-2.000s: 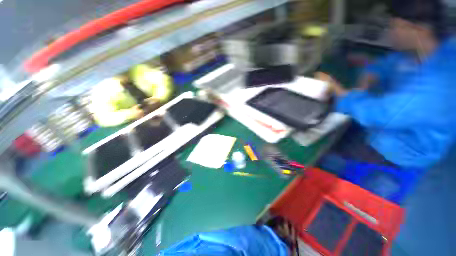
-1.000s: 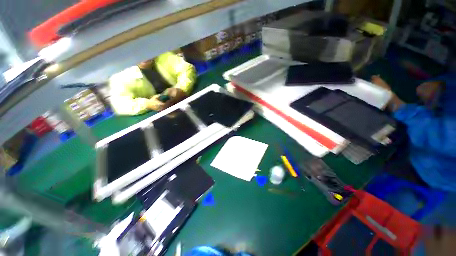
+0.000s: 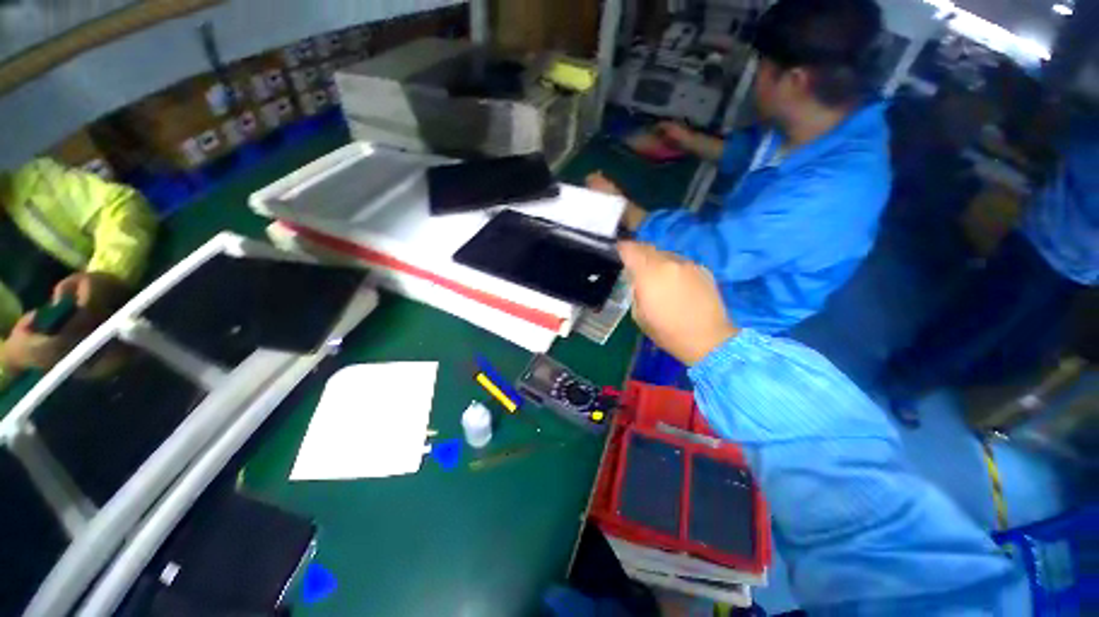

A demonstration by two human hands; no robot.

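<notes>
My right hand (image 3: 677,301) reaches in from the right in a blue sleeve. Its fingertips are at the right corner of a black glossy tablet (image 3: 539,258); whether they grip it is hidden. The tablet lies on the near right part of a white foam tray stack (image 3: 416,275) with a red strip along its side. Another black slab (image 3: 492,183) lies behind it on the stack. My left hand is not in view; a bit of blue cloth shows at the bottom edge.
A red tray (image 3: 651,533) with two dark slabs is at lower right. A multimeter (image 3: 562,391), yellow-blue stick (image 3: 497,388), white bottle (image 3: 477,424), tweezers (image 3: 506,456), and paper (image 3: 368,419) lie on the green mat. A foam tray (image 3: 229,392) stands left. A person (image 3: 783,181) sits behind my hand.
The view has swung right, so the benches appear further left. My right hand and forearm have come into view and reached the tablet on the foam stack.
</notes>
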